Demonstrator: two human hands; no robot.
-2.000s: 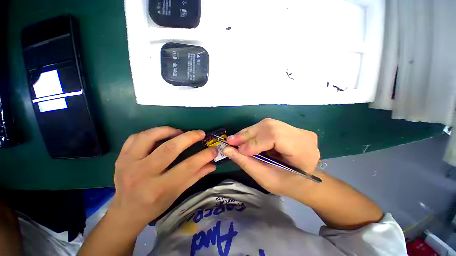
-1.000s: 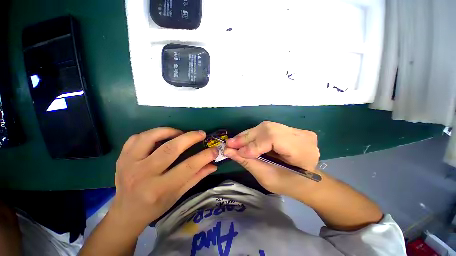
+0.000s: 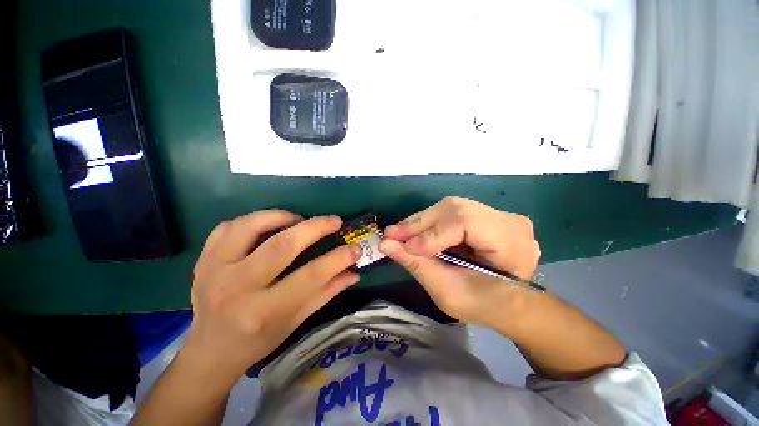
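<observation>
A small open watch body [image 3: 363,226], dark with a yellow strip and a white printed battery [image 3: 370,251], is between my hands at the green bench's front edge. My left hand [image 3: 270,279] holds the watch body at its left side with the fingertips. My right hand [image 3: 466,254] is closed on thin silver tweezers [image 3: 495,271], whose rear end points right and down past the hand. The tweezer tips are hidden or too small to make out at the watch body's right side. Fingers cover part of the watch body.
A white tray [image 3: 275,162] beyond my hands holds two closed black watch units [image 3: 309,109] and small dark scraps [image 3: 553,146]. A large black smartphone [image 3: 108,208] lies at left. Stacked white trays [image 3: 687,125] stand at right. A person's sleeve [image 3: 71,399] shows at lower left.
My right hand and the tweezers have shifted slightly right, and more of the white battery shows. My left hand stays nearly in place. The reflection on the smartphone has changed.
</observation>
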